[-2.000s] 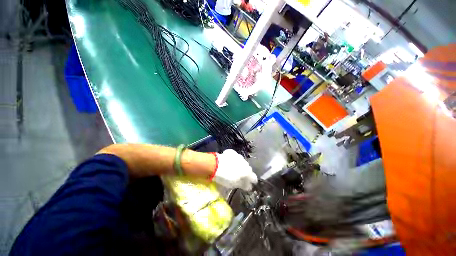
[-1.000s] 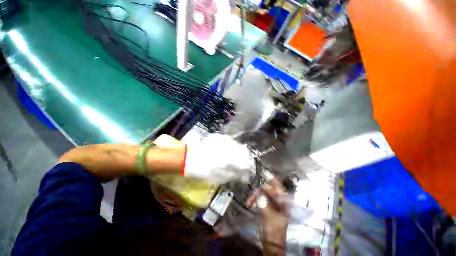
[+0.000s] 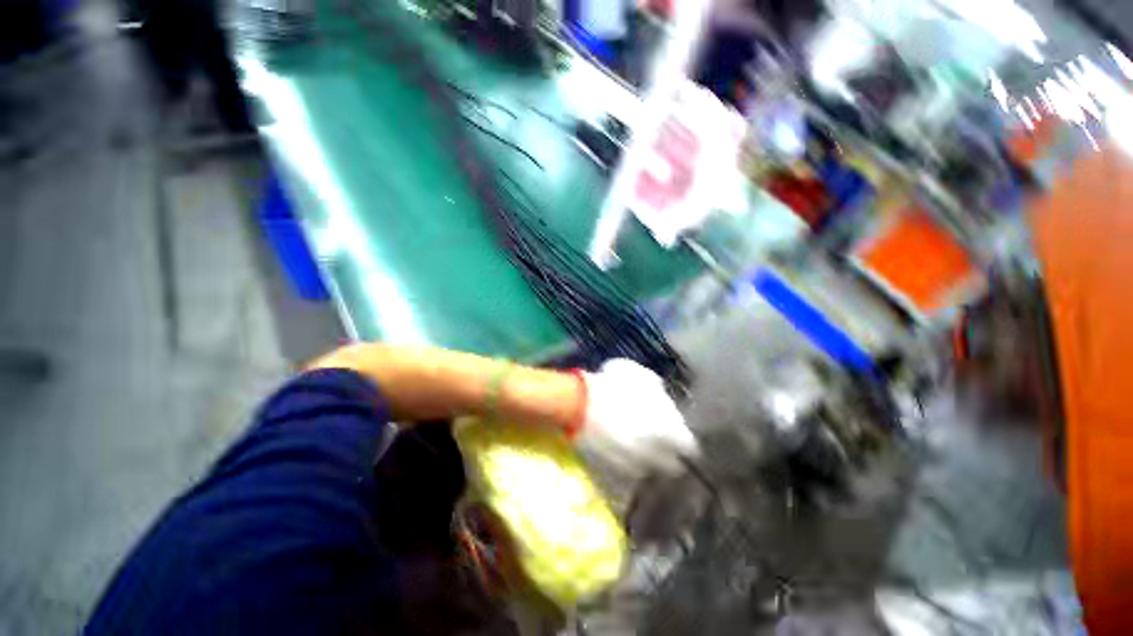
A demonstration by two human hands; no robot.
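My left hand (image 3: pixel 640 420), in a white knitted glove with a red cuff, is at the middle of the view, just in front of the near ends of the black cable bundle (image 3: pixel 565 288). The frame is blurred, and whether the fingers hold a cable does not show. The bundle runs back over the green bench (image 3: pixel 385 211). The yellow wrapped block (image 3: pixel 553 516) is below my left wrist. The dark metal machine parts (image 3: pixel 795 478) right of the glove are badly blurred. My right hand cannot be made out.
A large orange panel (image 3: pixel 1100 373) stands at the right edge. A pink and white fan (image 3: pixel 683 168) is on the bench behind a white post (image 3: pixel 646 137). A blue bin (image 3: pixel 292 242) is left of the bench, and a blue edge (image 3: pixel 814 321) lies beyond the machine.
The view has swung, so the bench and my left arm sit further right in the picture. My right hand, seen by the machine a second ago, is no longer distinguishable.
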